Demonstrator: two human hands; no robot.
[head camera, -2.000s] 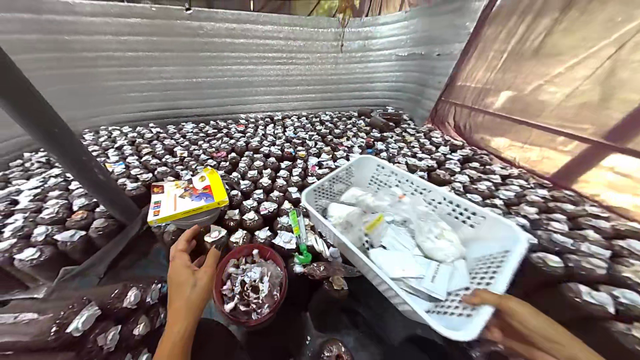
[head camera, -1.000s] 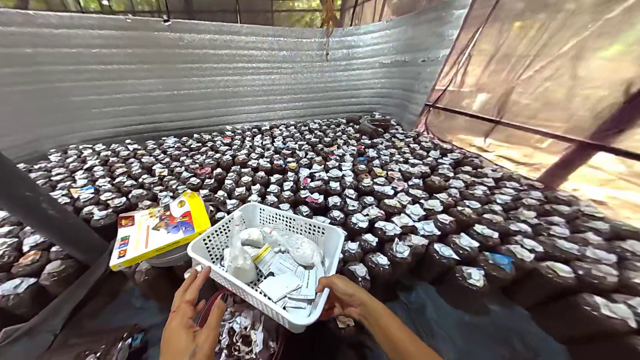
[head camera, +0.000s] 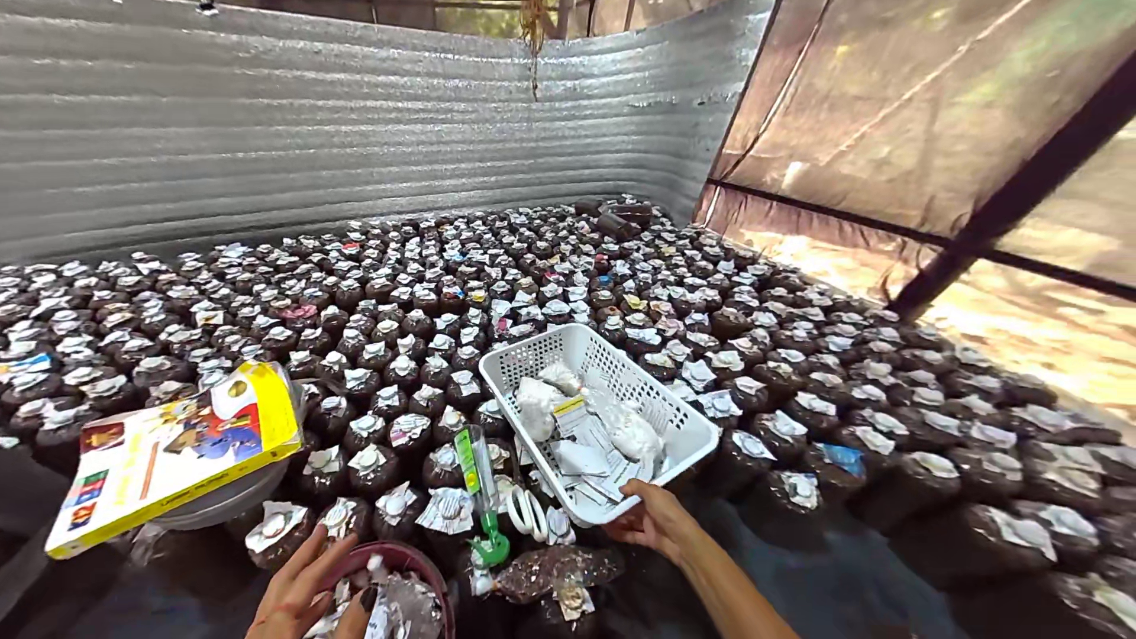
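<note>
My right hand (head camera: 652, 524) grips the near right corner of a white perforated plastic basket (head camera: 692, 437). Plastic bags of white material (head camera: 539, 408) and folded paper pieces (head camera: 581, 457) lie in the basket. My left hand (head camera: 297, 595) is at the left rim of a dark red tub (head camera: 413, 555), fingers apart, partly over it; crumpled paper and plastic scraps fill the tub. Between tub and basket are a clear tube with a green end (head camera: 484, 497) and white-handled scissors (head camera: 527, 513), lying on the bags.
Rows of dark plastic substrate bags (head camera: 390, 399) topped with paper cover the floor. A yellow-and-white book (head camera: 186, 453) rests on a round container lid (head camera: 231, 497) at left. A silvery foil sheet (head camera: 355, 124) stands behind; a dark post (head camera: 1012, 191) slants at right.
The basket has moved right, away from my left hand and the tub, with my right hand still on it. The green-ended tube, hidden one second ago, shows again.
</note>
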